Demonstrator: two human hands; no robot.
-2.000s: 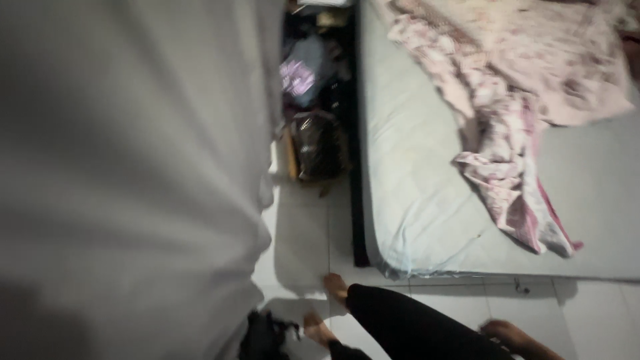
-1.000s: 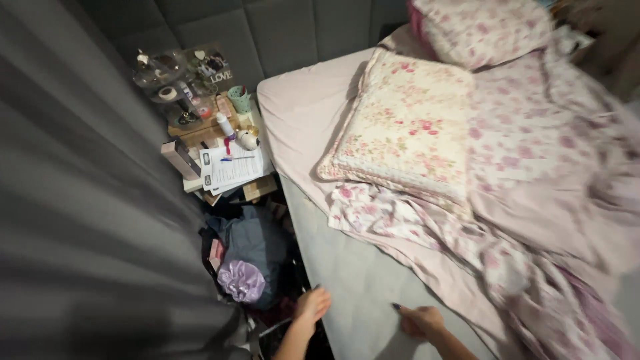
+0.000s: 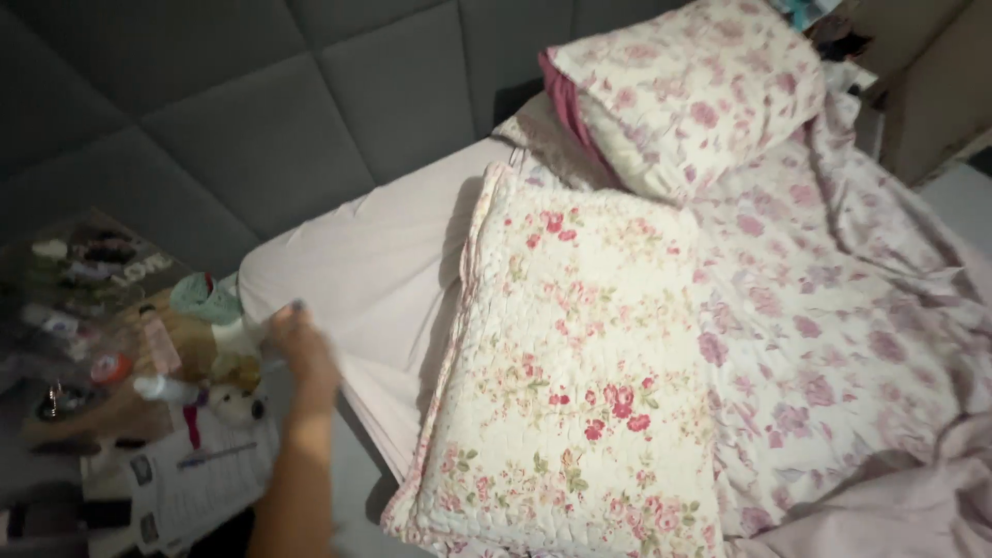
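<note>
My left hand (image 3: 302, 345), blurred by motion, is at the near left edge of the bed, its fingers closed on the edge of the pale pink bed sheet (image 3: 364, 279). Below the hand, the sheet's edge runs slantwise, and part of the bare grey mattress (image 3: 360, 480) shows. To the right of the hand lies a quilted floral pillow (image 3: 573, 364). A second floral pillow (image 3: 690, 101) rests farther back, on a floral cover (image 3: 806, 325). My right hand is out of view.
The grey padded headboard (image 3: 225, 101) rises behind the bed. At the left, close to my forearm, a bedside surface holds a green crocheted basket (image 3: 205, 298), a white tube (image 3: 163, 387), papers (image 3: 198, 480) and a pen (image 3: 217, 455). A plain pinkish cover (image 3: 891, 496) lies at the lower right.
My left hand has moved up along the bed's edge toward the headboard and closed on the sheet. My right hand has left the view. The view has moved closer to the headboard.
</note>
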